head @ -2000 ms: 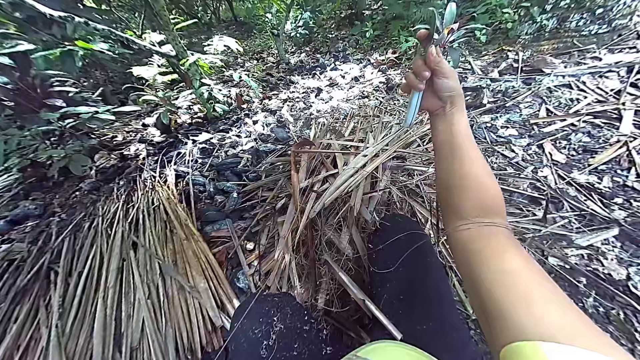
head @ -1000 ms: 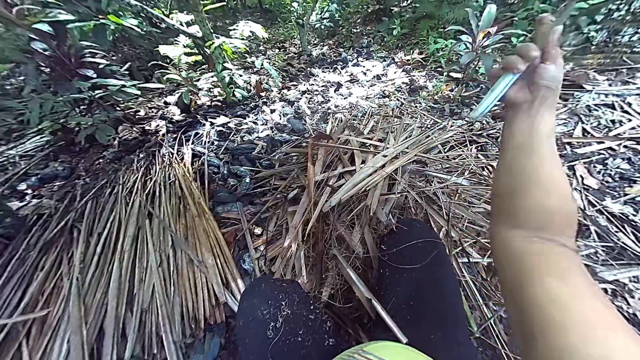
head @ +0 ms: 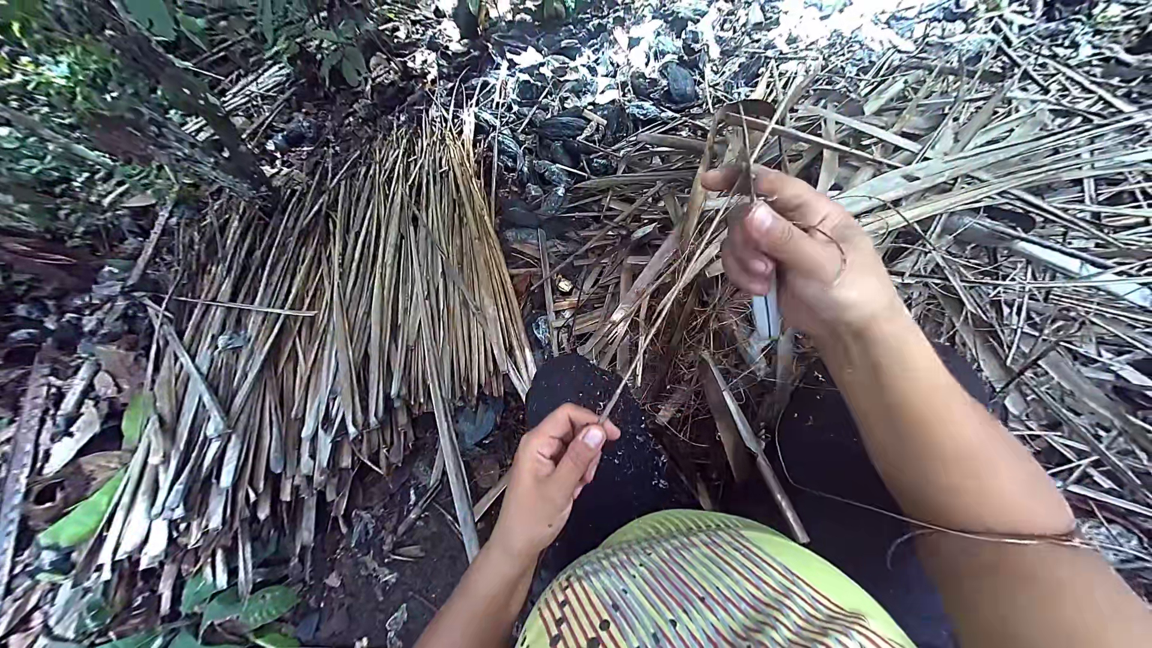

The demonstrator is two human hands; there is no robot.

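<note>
My left hand [head: 562, 468] pinches the lower end of a thin dry strand [head: 621, 389] between thumb and fingertips, above my knee. The strand runs up and right toward my right hand [head: 805, 256]. That hand is curled around a knife or similar blade; its pale metal part [head: 766, 315] shows below the fingers, and its thumb and forefinger meet near thin fibres. What exactly the fingertips pinch is hard to tell. A long thin fibre loops from the right hand down across the right forearm. Beneath both hands lies a loose heap of dry leaf strips [head: 666, 270].
A bundle of dry stalks [head: 360, 315] lies fanned out on the left. Dark husks or pods [head: 562, 126] cover the ground ahead. More dry leaf strips [head: 1017, 198] spread to the right. Green leaves [head: 85, 513] lie lower left, and undergrowth [head: 81, 135] stands upper left.
My right hand has come down from its raised place at the upper right to above the heap. My left hand has come into view with a strand. The view has tilted down and turned left.
</note>
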